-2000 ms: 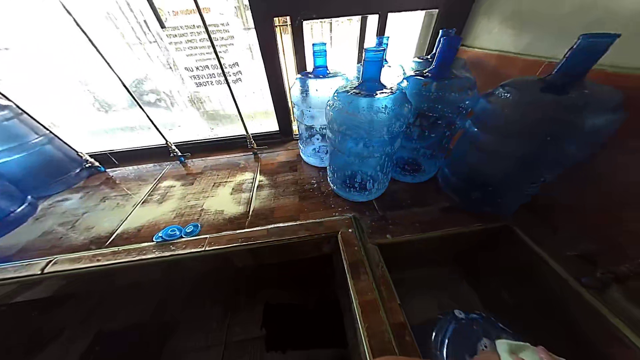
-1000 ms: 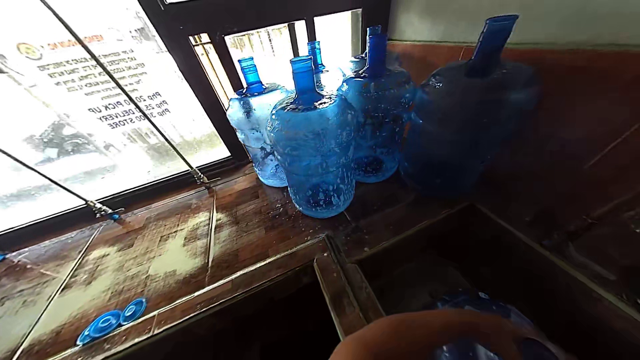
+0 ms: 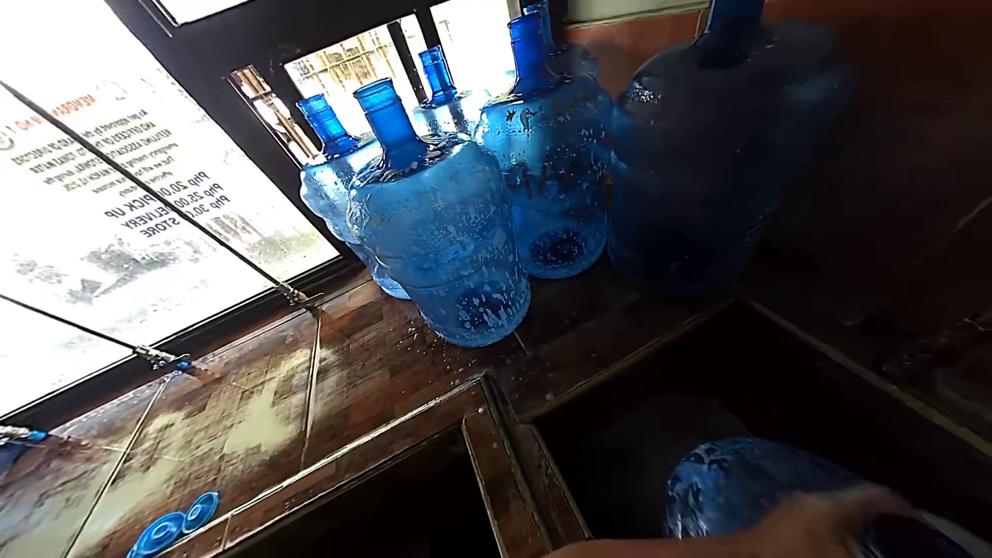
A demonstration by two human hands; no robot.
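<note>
In the dark basin at the lower right lies a wet blue plastic water jug [image 3: 744, 480]. My left hand [image 3: 829, 515], blurred, reaches over it from the bottom edge and grips it near its right end; the fingertips are hard to make out. My right hand is out of view. A pale thing, perhaps a cloth, shows at the lower right corner. Behind the basin, several blue jugs stand upright on the tiled ledge, among them a wet one in front [image 3: 449, 248], one bearing marks [image 3: 550, 170] and a shaded one [image 3: 690, 170].
Blue caps [image 3: 163, 535] lie on the tiled ledge [image 3: 256, 403] at the lower left. A tiled divider [image 3: 519, 480] separates two dark basins. Thin rods with metal ends [image 3: 291, 293] cross the window, which bears writing, at left.
My left arm has come into view from the bottom edge since the earliest frame and now reaches farther across the jug in the basin. The view has turned and moved nearer the standing jugs.
</note>
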